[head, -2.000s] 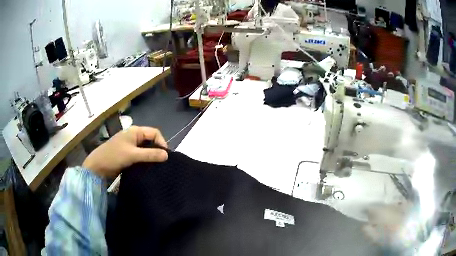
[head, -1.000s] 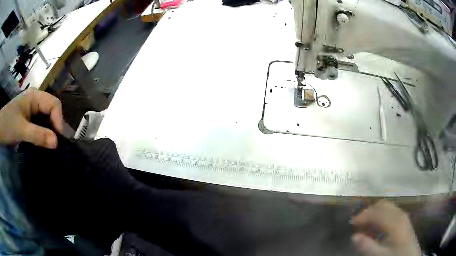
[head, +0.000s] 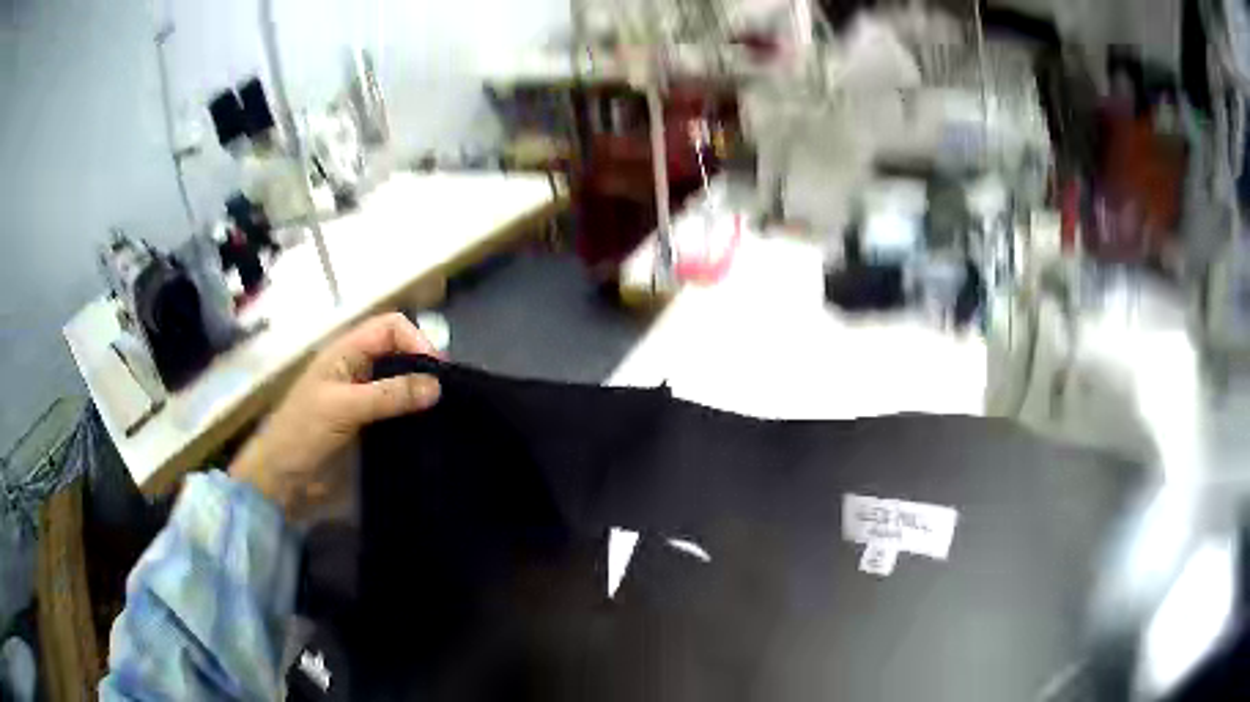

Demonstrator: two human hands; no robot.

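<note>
A dark knit garment [head: 768, 480] is held up and spread in front of me, covering the lower middle of the view. My left hand [head: 350, 398] pinches its upper left edge between thumb and fingers. A white neck label [head: 898, 528] with a smaller tab shows on its inner side. Light shows through small gaps left of the label. My right hand cannot be made out; the garment's right end is lost in blur and glare. The sewing machine [head: 1049, 343] behind it on the right is badly blurred.
The white machine table [head: 809, 329] lies behind the garment, with a blurred cloth pile [head: 891, 268] and a pink item [head: 707, 254] at its far part. Another wood-edged table [head: 411, 233] with machines stands at the left, grey floor between. A red shelf or cloth stack is behind.
The garment has risen from low over the table's front edge to a raised, spread position, and its label has come into view. My left hand moved up and right; the view tilted up.
</note>
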